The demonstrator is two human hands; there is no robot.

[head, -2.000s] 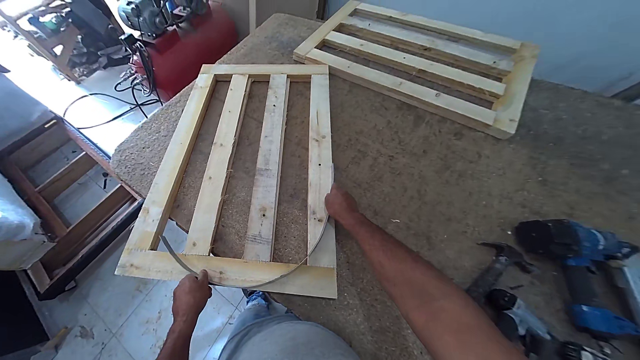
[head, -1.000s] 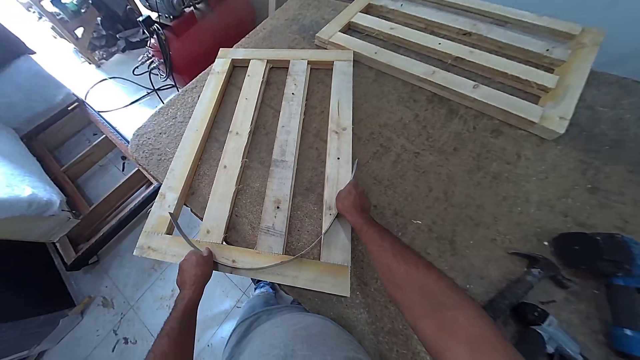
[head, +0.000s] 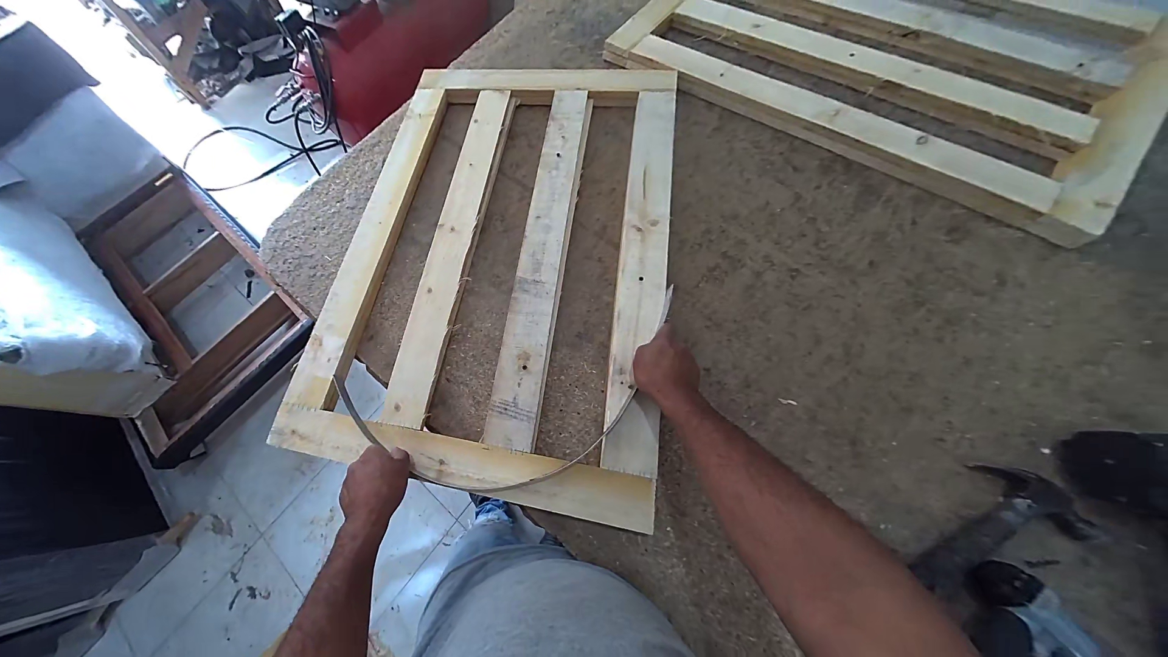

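Note:
A thin flexible strip [head: 529,482] bends in a downward curve over the near end of a slatted wooden frame [head: 538,292]. My left hand [head: 374,484] is closed on the strip at the frame's near left edge. At the frame's right rail, my right hand [head: 667,368] grips the strip near its other end, whose tip sticks out past the fist. The frame lies on a brown workbench [head: 821,347], its near left corner reaching past the bench edge. What the strip is made of cannot be told.
Another slatted wooden frame [head: 849,119] lies at the back right. A claw hammer [head: 995,520] and power tools [head: 1031,607] are at the lower right. Left of the bench are a brown wooden frame [head: 210,301], a red tank [head: 392,64] with black hoses [head: 315,119], and a tiled floor [head: 265,547].
Both hands keep hold of the curved strip, which stays over the near end of the frame. The view has shifted somewhat.

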